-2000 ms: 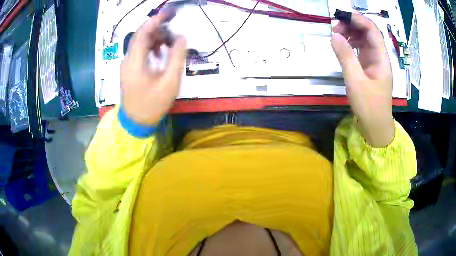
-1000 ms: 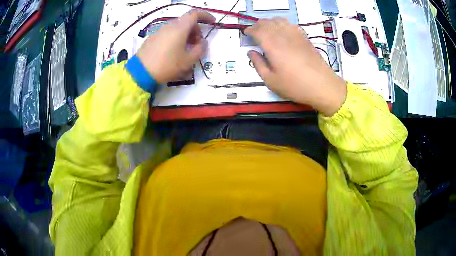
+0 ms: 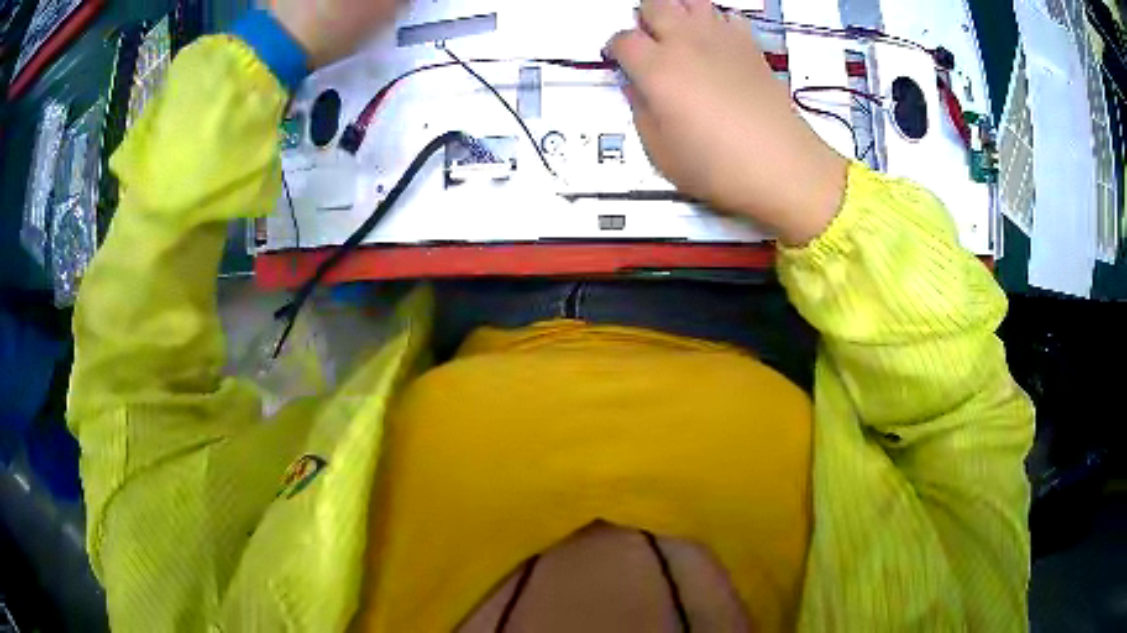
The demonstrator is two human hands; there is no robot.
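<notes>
The white display back panel (image 3: 692, 223) lies in front of me. My right hand (image 3: 711, 111) is over its upper middle, thumb and fingers bent at the red wire harness (image 3: 569, 62); whether it grips the harness cannot be told. My left hand (image 3: 340, 22) is at the top edge, blurred and partly cut off, with its fingers out of clear sight. A thick black cable (image 3: 396, 192) runs from the panel's lower left cutout over the near edge and hangs down. A thin black cable (image 3: 504, 101) curves down the panel's middle.
Red edging (image 3: 519, 261) runs along the panel's near side. Black ovals, perhaps speakers, sit at left (image 3: 325, 119) and right (image 3: 910, 108). A small green circuit board (image 3: 983, 148) is at the right end. White release-paper sheets (image 3: 1069, 161) lie at right; more strips lie at left.
My left hand has moved up and left, away from the panel's middle. My right hand has shifted slightly up and stays at the harness. The thick black cable now hangs over the near edge.
</notes>
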